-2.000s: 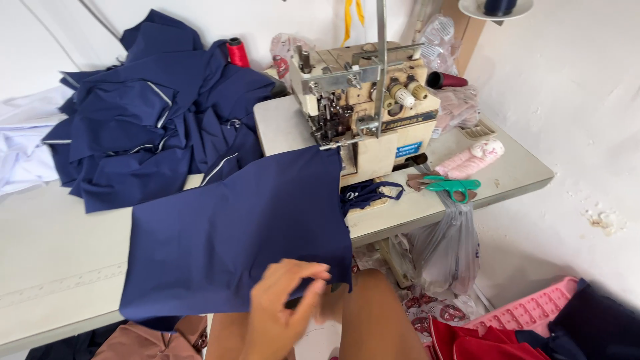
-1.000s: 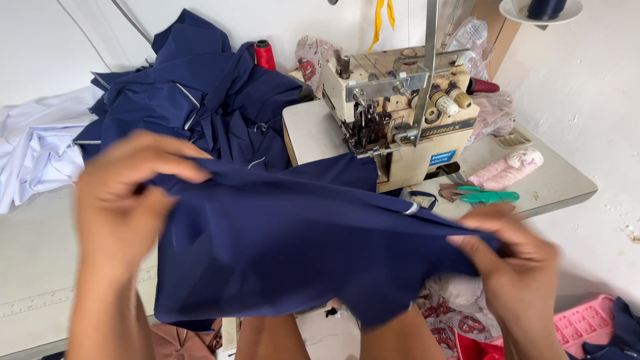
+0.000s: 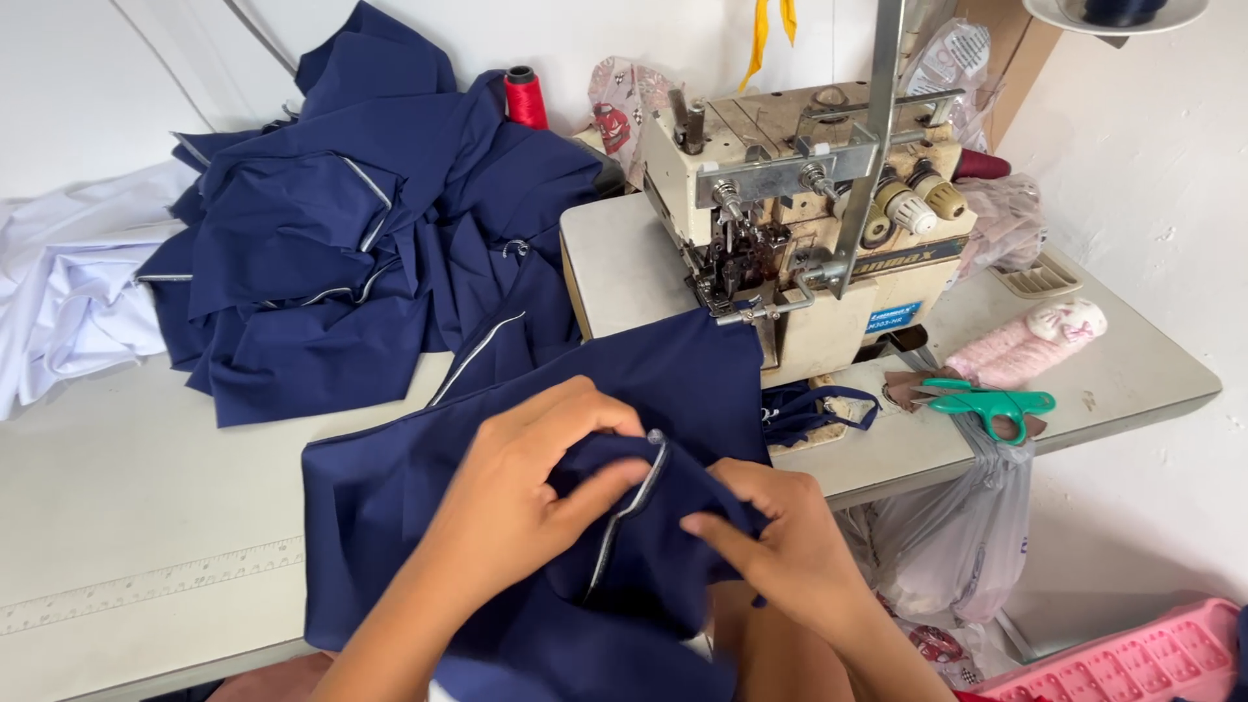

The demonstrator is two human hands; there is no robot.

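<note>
Navy blue fabric (image 3: 390,526) lies over the front of the table and hangs down toward my lap. My left hand (image 3: 536,478) pinches a folded part of it beside a white overlocked seam edge (image 3: 634,497). My right hand (image 3: 780,536) grips the same cloth just right of that seam. One corner of the fabric reaches the presser area of the overlock sewing machine (image 3: 809,224), behind my hands. Whether it lies under the foot cannot be seen. A small bundle of navy trimmings (image 3: 809,411) sits at the machine's front.
A heap of navy pieces (image 3: 322,234) lies at the left, with white cloth (image 3: 88,273) beyond it and a red thread cone (image 3: 526,97) behind. Green-handled scissors (image 3: 994,402) rest near the table's right front edge, above a hanging plastic bag (image 3: 955,517). A pink tray (image 3: 1121,663) is low at the right.
Both hands held the cloth raised and spread wide one second ago; now they are close together on it, at the seam. Two seconds ago the fabric lay flatter, with one hand visible.
</note>
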